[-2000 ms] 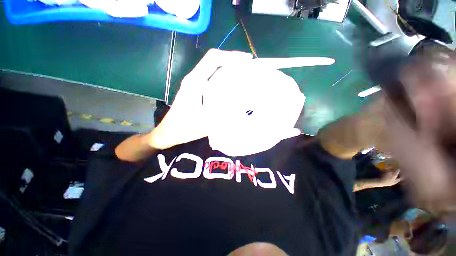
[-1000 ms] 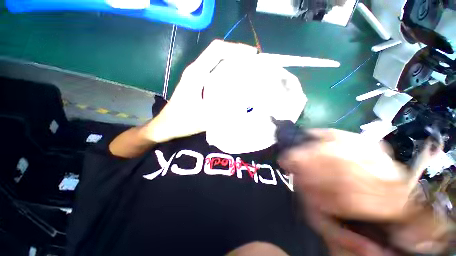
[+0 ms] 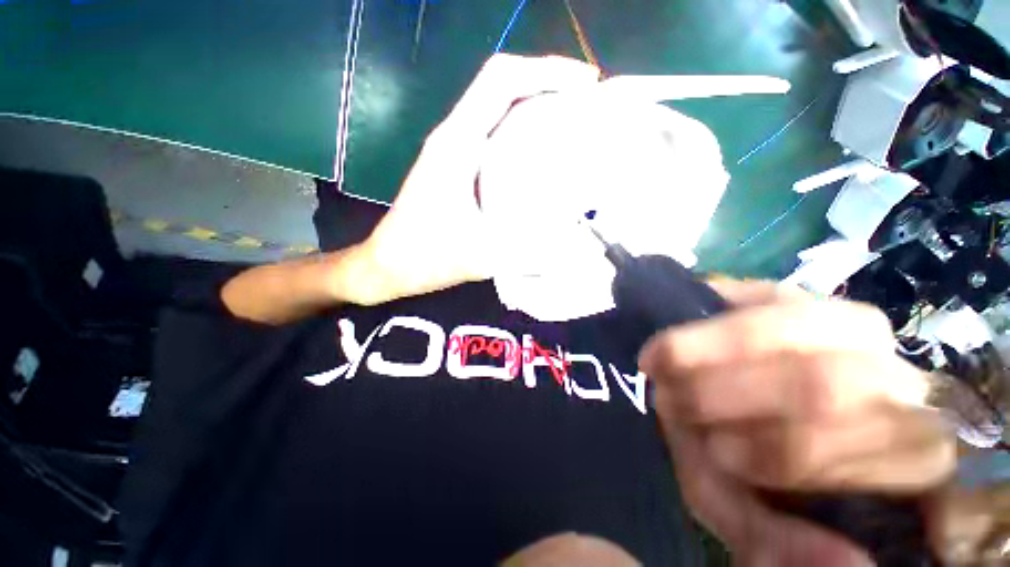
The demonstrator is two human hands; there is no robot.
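Observation:
A white camera housing [image 3: 631, 166], overexposed, is held above the lap at the bench edge. It has a small dark centre hole, and one long white antenna [image 3: 725, 86] points right. My left hand [image 3: 443, 199] grips the housing's left side; its fingers blend into the white glare. My right hand [image 3: 792, 388], somewhat blurred, is closed around a black electric screwdriver [image 3: 665, 290]. The thin bit points up and left at the housing's face, just beside the centre hole. Whether the tip touches is unclear. No screw can be made out.
The green bench [image 3: 210, 89] lies behind, with thin blue and brown wires beyond the housing. White camera units [image 3: 869, 111] with dark round heads and antennas stand at the right. Black crates [image 3: 55, 277] and yellow-black floor tape [image 3: 210, 235] are at the lower left.
My right hand has come in from the right with the screwdriver, and its bit is now at the housing's face. The blue tray has nearly left the view. My left hand still holds the housing.

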